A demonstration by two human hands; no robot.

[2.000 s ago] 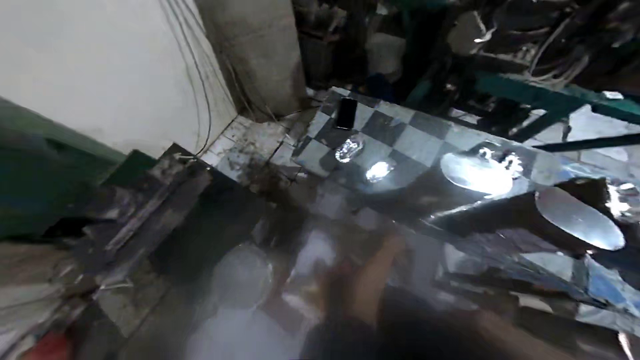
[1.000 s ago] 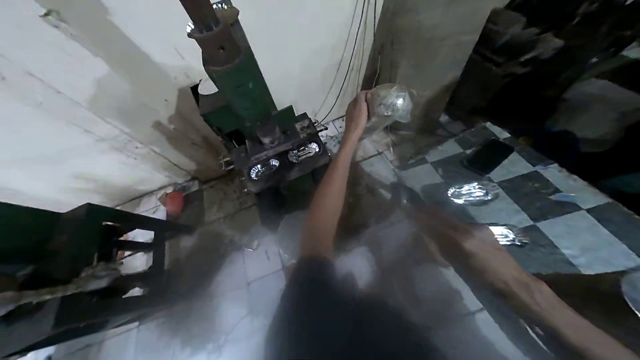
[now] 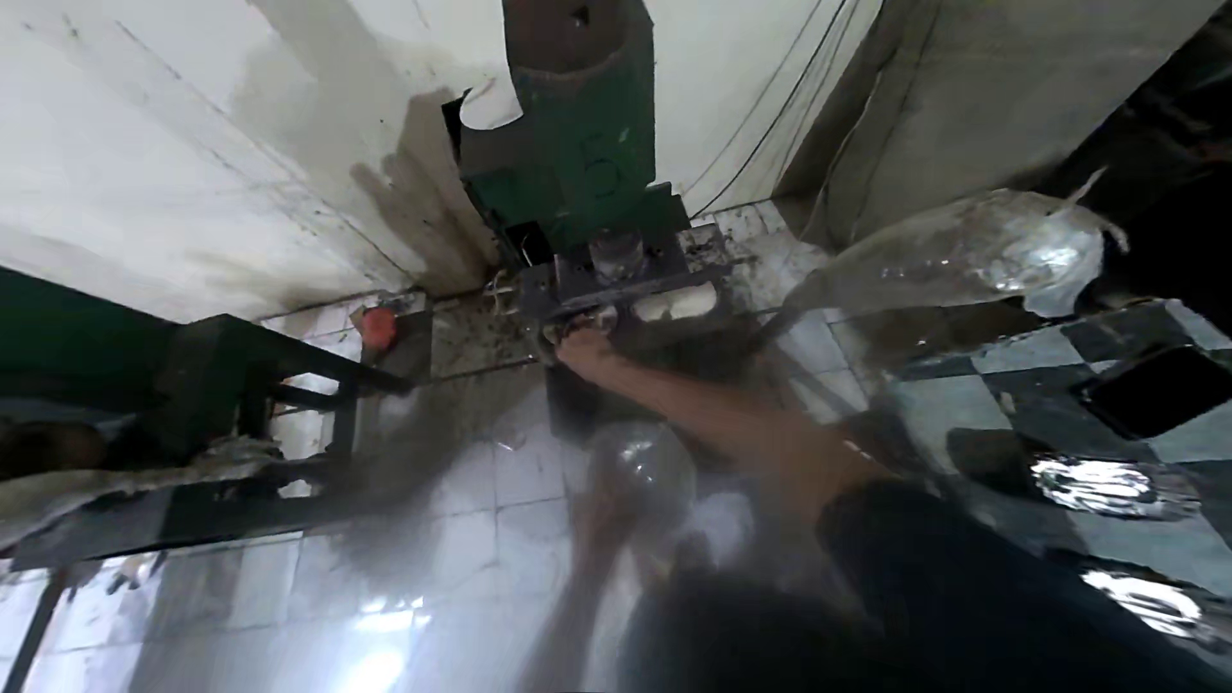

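My right hand [image 3: 584, 348] reaches across to the left end of the dark metal die block [image 3: 630, 289] under a green press [image 3: 597, 144]. Its fingers touch a small shiny piece [image 3: 604, 318] there; their grip is unclear. Beside it, a pale oval piece [image 3: 676, 303] lies in the block's right recess. Low in the middle, my left hand [image 3: 608, 515] is badly blurred, nearest to a round translucent thing [image 3: 643, 472]. Whether it holds that thing cannot be told. Shiny oval metal pieces [image 3: 1112, 486] lie on the checkered surface at right.
A crumpled clear plastic bag [image 3: 1035, 250] is at the upper right. A black phone-like slab [image 3: 1155, 390] rests on the checkered surface. A green metal frame [image 3: 202, 385] stands at left, with a red object [image 3: 378, 327] near it. Cables run down the wall.
One second ago my left hand was raised by the clear bag; now it is low in the middle. My right hand has moved from the checkered surface to the die block.
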